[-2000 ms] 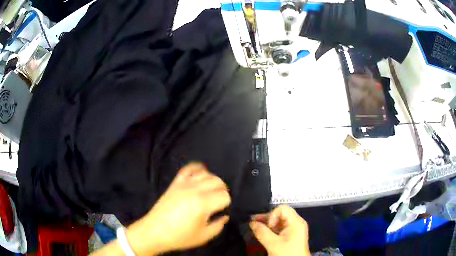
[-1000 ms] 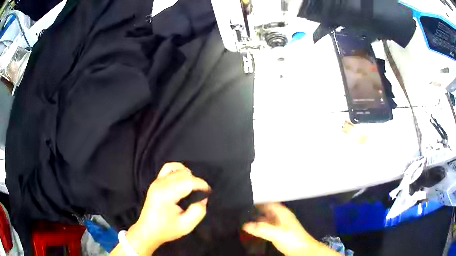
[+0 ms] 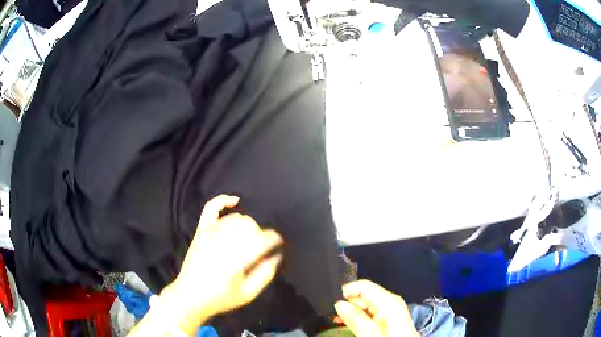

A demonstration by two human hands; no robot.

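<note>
The black garment [image 3: 132, 141] lies heaped left of the machine and hangs over the table's front edge. Its long, nearly straight right edge runs from the presser foot [image 3: 317, 67] down towards me. My left hand [image 3: 230, 260] is over the lower part of the garment with its fingers bent; whether it grips cloth is unclear. My right hand [image 3: 377, 311] is at the bottom, lower right of the left hand, with thumb and fingertips pinching the garment's edge below the table edge. The needle tip cannot be made out.
A smartphone [image 3: 471, 92] lies right of the presser foot, below a black cloth wrap [image 3: 487, 14]. White strips [image 3: 537, 220] hang at the table's front right corner, near small metal tools [image 3: 573, 150]. A red stool [image 3: 79, 309] and blue material [image 3: 471, 271] are below the table.
The labels seen on the garment's edge two seconds ago no longer show. The view has shifted, so the machine sits higher in the picture. My right hand has moved down along the edge.
</note>
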